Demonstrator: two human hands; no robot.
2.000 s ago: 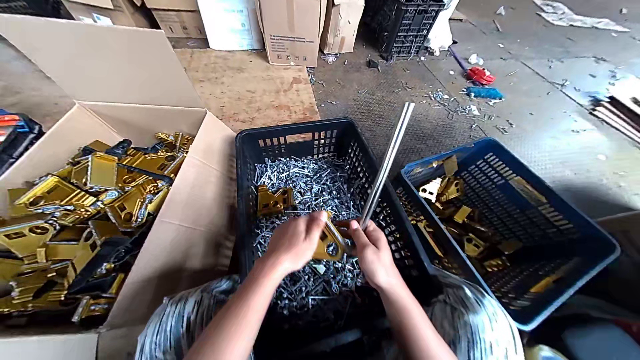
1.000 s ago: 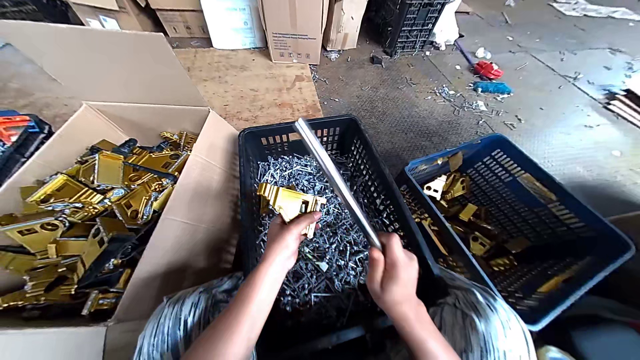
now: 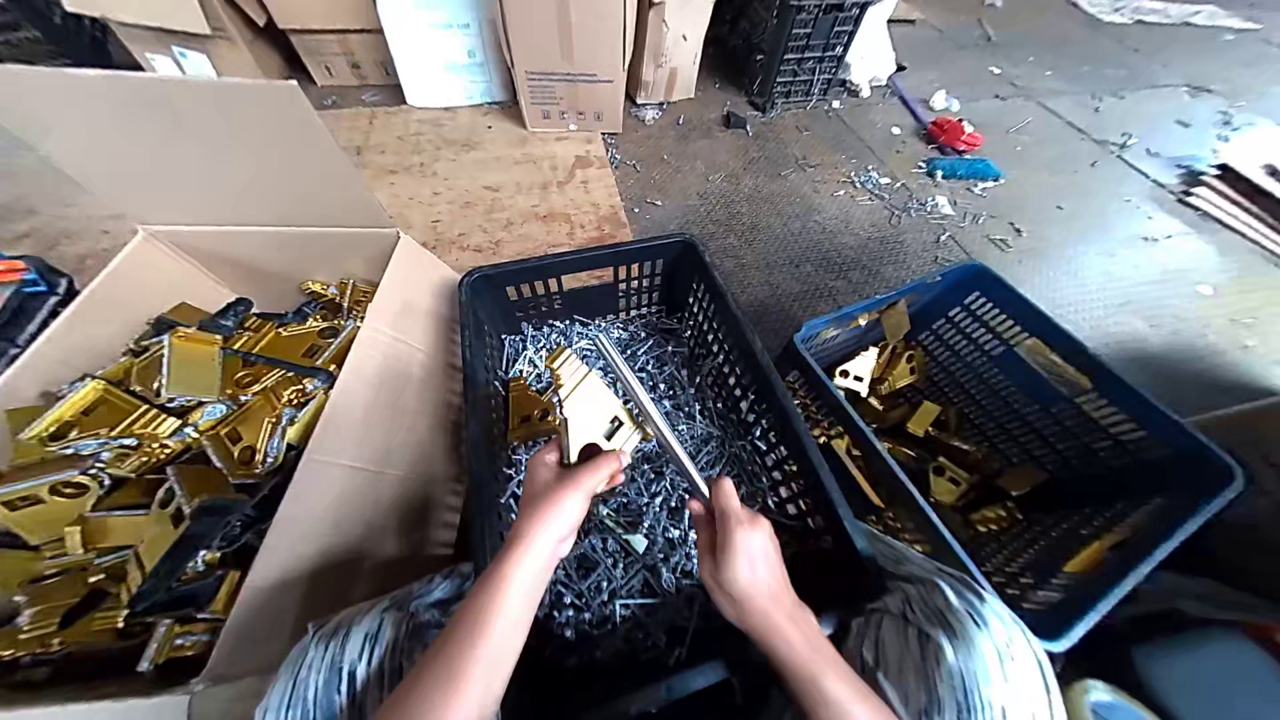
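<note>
My left hand [image 3: 565, 490] grips a gold-coloured metal bracket [image 3: 592, 408] with a round hole and a small rectangular slot. In my right hand [image 3: 742, 550] is the lower end of a shiny metal rod [image 3: 652, 415], which slants up to the left, close beside the bracket. Both hands are over a black plastic crate [image 3: 735, 350] holding a heap of loose screws or nails [image 3: 640, 540]. Another gold piece [image 3: 528, 410] lies on that heap, left of the held bracket. My fingers hide part of the bracket's lower end.
A cardboard box [image 3: 350, 470] full of gold metal parts stands at the left. To the right, a blue plastic crate [image 3: 1100, 420] holds more gold pieces. Cardboard cartons [image 3: 570, 60] and a second black crate [image 3: 805, 50] stand behind. Small hardware and scraps litter the floor.
The rod, more upright two seconds ago, now tilts left, and its top end has come down beside the bracket. The bracket has been turned in my left hand.
</note>
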